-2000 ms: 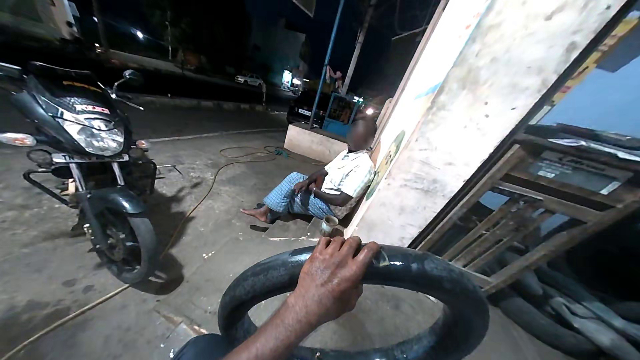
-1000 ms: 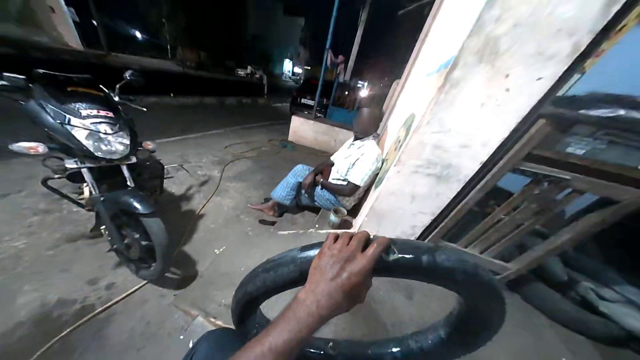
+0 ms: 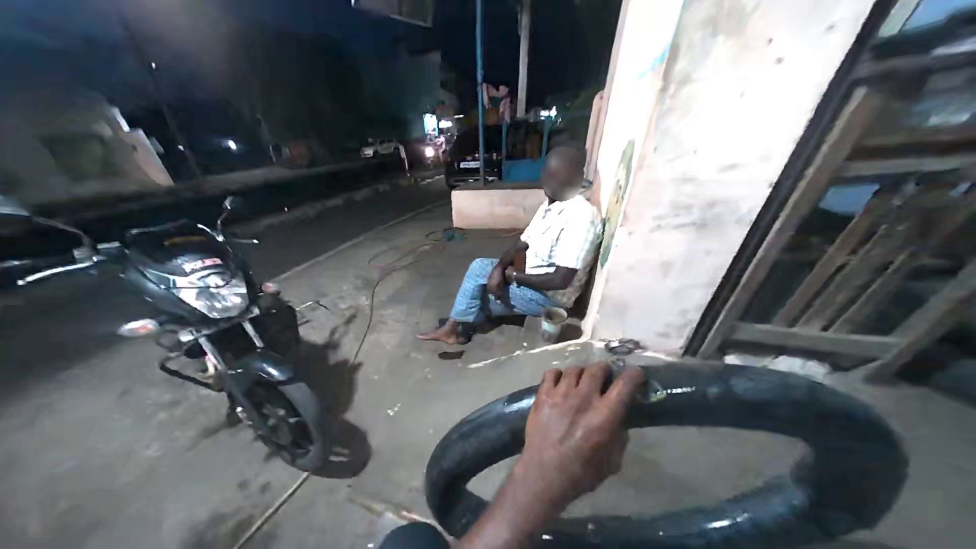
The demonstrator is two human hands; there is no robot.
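My left hand (image 3: 579, 419) is closed over the near-top part of an inflated black rubber inner tube (image 3: 846, 457), its fingers curled across the tube's upper rim. The tube is a fat, glossy ring at the lower right, tilted, with a shiny wet-looking or patched spot just right of my fingers. The thumb is hidden behind the hand. My right hand is out of view.
A black motorcycle (image 3: 267, 366) stands at the left, a hose (image 3: 282, 507) on the ground behind it. A person (image 3: 560, 236) sits against a pale wall (image 3: 717, 168), beside a small bucket (image 3: 553, 324). Wooden frames (image 3: 816, 339) lean at the right.
The view has shifted somewhat. My left hand keeps its hold on the inner tube, which sits farther right in view than before.
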